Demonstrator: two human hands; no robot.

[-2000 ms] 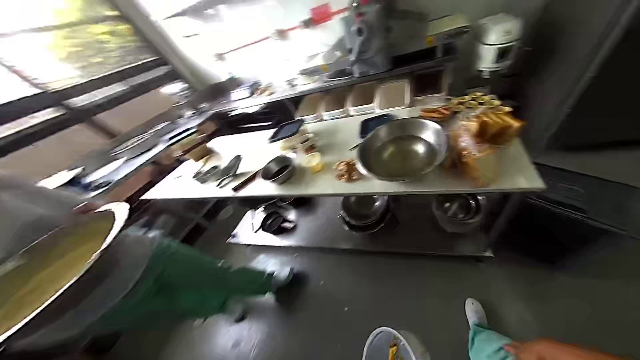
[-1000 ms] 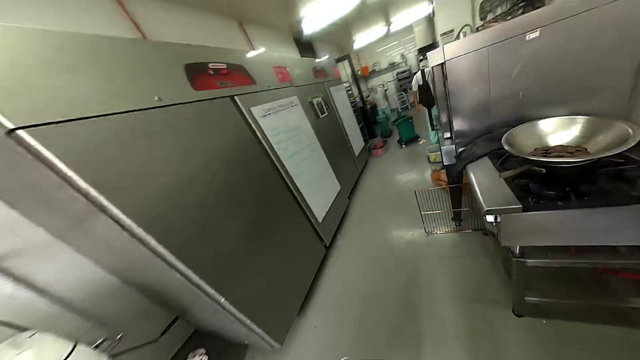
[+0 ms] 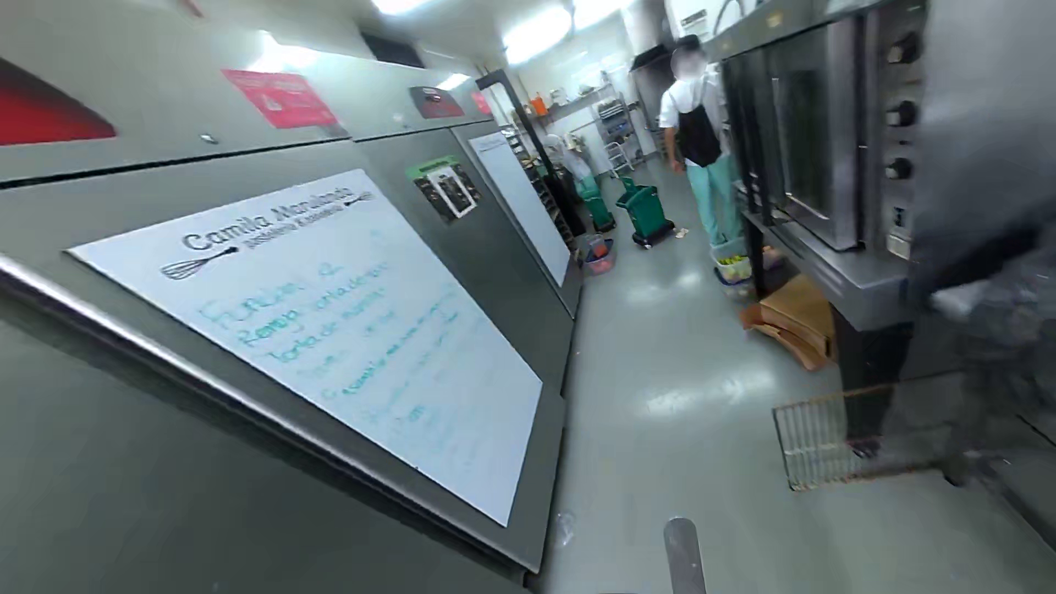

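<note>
Neither my left hand nor my right hand shows in the head view. A grey rounded metal end, perhaps a handle (image 3: 684, 554), juts up from the bottom edge, right of the middle; what it belongs to is hidden. Along the left runs a row of large steel cabinets, with a whiteboard (image 3: 371, 346) bearing green handwriting on the nearer door. A second whiteboard (image 3: 524, 202) hangs farther along. On the right stands a steel oven (image 3: 813, 132) with a glass door and black knobs.
A wire rack (image 3: 858, 437) leans low at right, near flattened cardboard (image 3: 792, 322). Ahead are a green wheeled bin (image 3: 645, 210), a tub (image 3: 598, 256), a crate (image 3: 733, 268), and a person (image 3: 701, 140) in green trousers; another person (image 3: 573, 157) bends behind.
The view has swung from a worktable with pans to the aisle and moved along it. The wok on the stove, seen one second ago, is out of view; the oven and whiteboards are nearer.
</note>
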